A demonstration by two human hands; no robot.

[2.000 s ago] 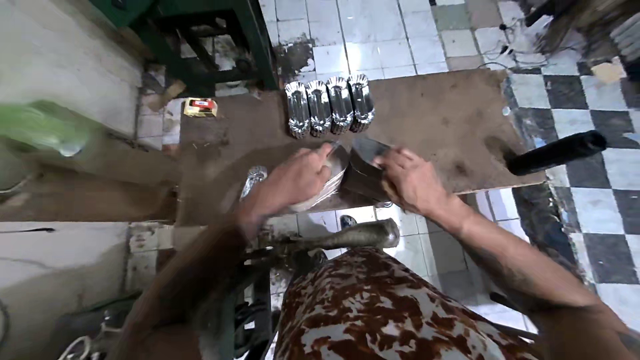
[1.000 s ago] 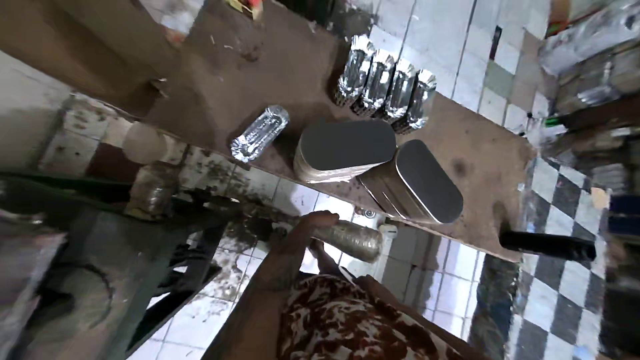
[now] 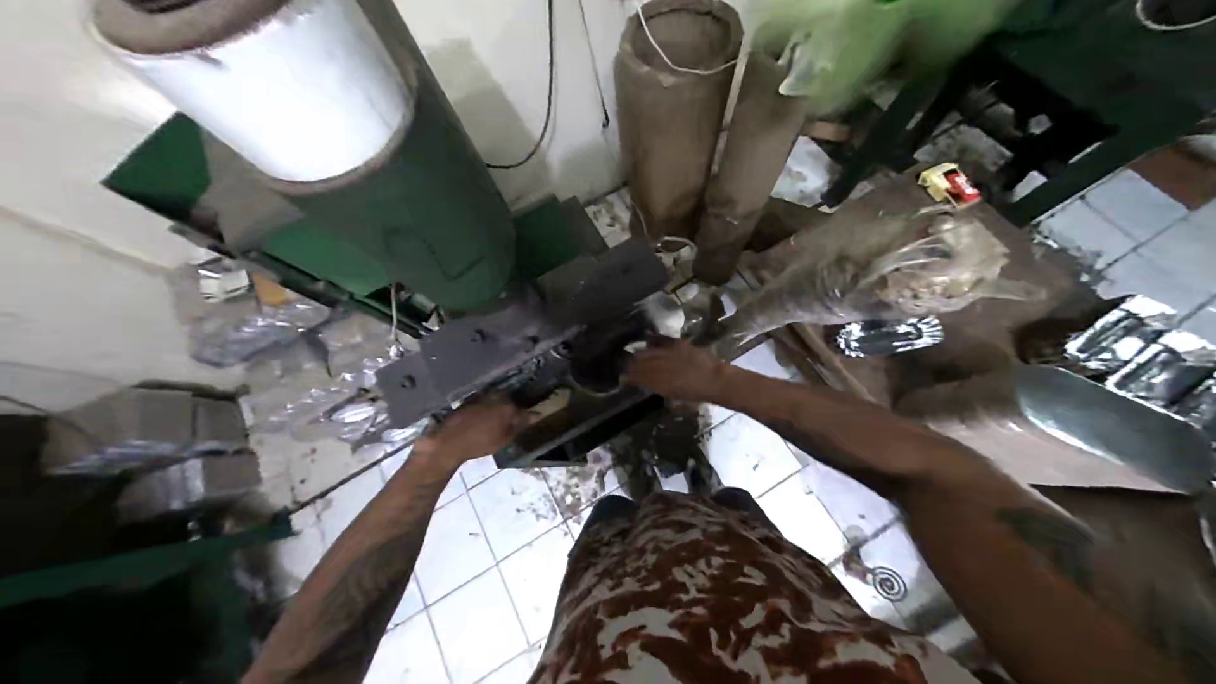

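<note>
A green metal machine [image 3: 418, 218] with a dark steel plate [image 3: 475, 356] along its front stands before me. My left hand [image 3: 475, 429] is at the near edge of this plate, beside a small tan piece [image 3: 549, 407]; its fingers are blurred, and I cannot tell what they hold. To the right, my right hand [image 3: 673, 369] reaches to the dark mechanism under the plate, its fingertips near a pale round part; its grip is unclear. A silvery foil tray [image 3: 890, 336] lies on the brown board at the right, near a stack of grey oval-ended lids [image 3: 1111, 427].
A large white-and-brown roll [image 3: 285, 95] rises at upper left. Brown tubes [image 3: 676, 123] lean by the wall. A plastic-wrapped bundle [image 3: 883, 266] reaches in from the right. More foil trays [image 3: 1154, 356] stand at far right. Clear plastic scraps [image 3: 351, 408] lie left of the machine.
The view has swung left from the board to the machine. Two seconds ago both hands were at the lid stacks; now both are at the machine, and the lids lie on the board.
</note>
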